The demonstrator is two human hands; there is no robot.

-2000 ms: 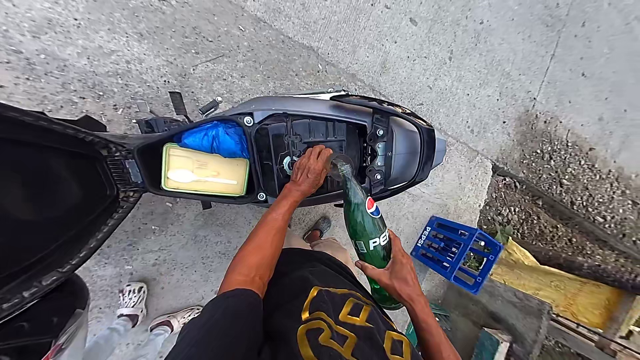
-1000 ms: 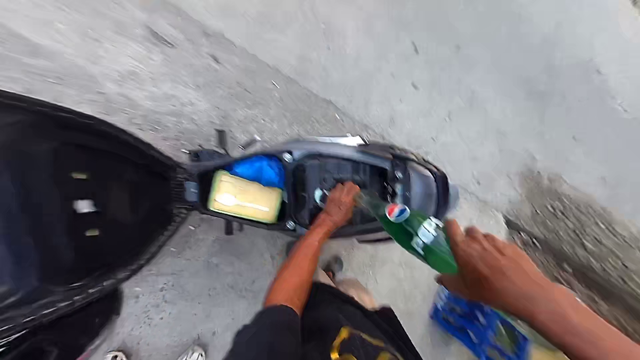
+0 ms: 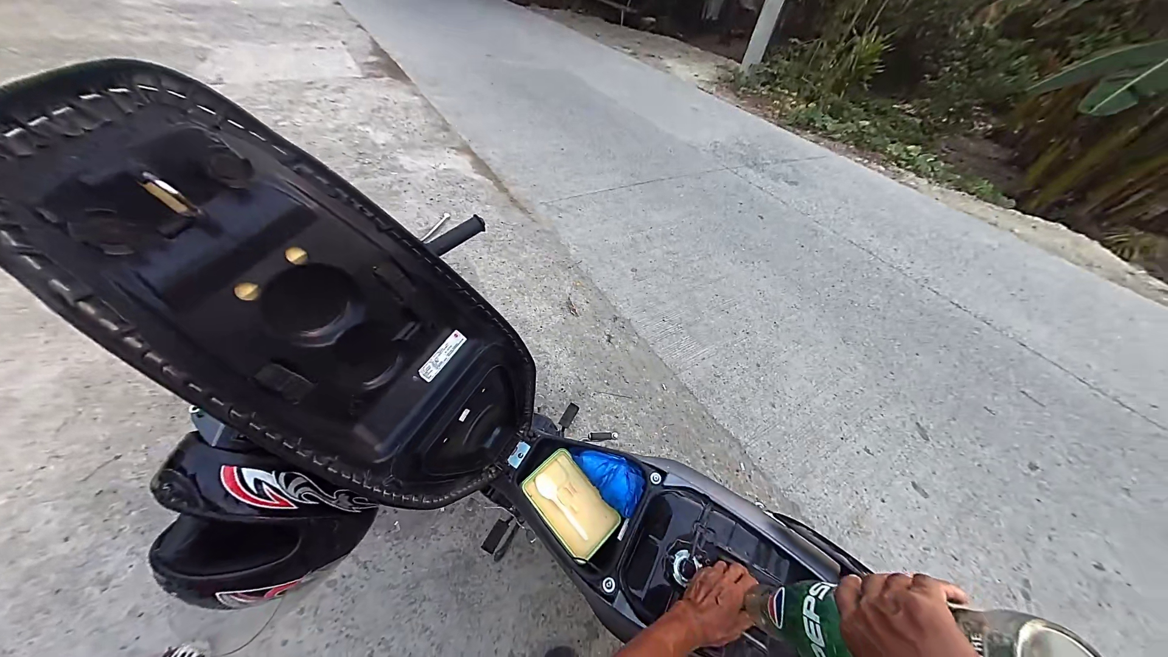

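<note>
A green glass Pepsi bottle [image 3: 810,613] lies nearly level at the lower right, with my right hand [image 3: 899,613] wrapped around its body. My left hand [image 3: 721,602] is at the bottle's neck end, over the fuel tank area of a motor scooter; whether its fingers grip the neck cannot be told. Just left of those fingers shows the round metal fuel filler opening [image 3: 683,566]. The scooter's seat [image 3: 301,292] is raised, underside showing. In the front storage compartment sit a lidded yellowish plastic box [image 3: 573,506] with a white spoon and a blue plastic bag [image 3: 613,479].
A black helmet [image 3: 265,534] with red and white graphics hangs or rests beside the raised seat at the lower left. A handlebar grip [image 3: 456,236] sticks out past the seat. Concrete road [image 3: 730,274] runs alongside, with plants [image 3: 876,119] and a pole [image 3: 763,36] beyond.
The view has swung strongly toward the raised seat and road. My right hand still holds the bottle, which has gone from upright-leaning to a flatter position. My left hand stays near the filler.
</note>
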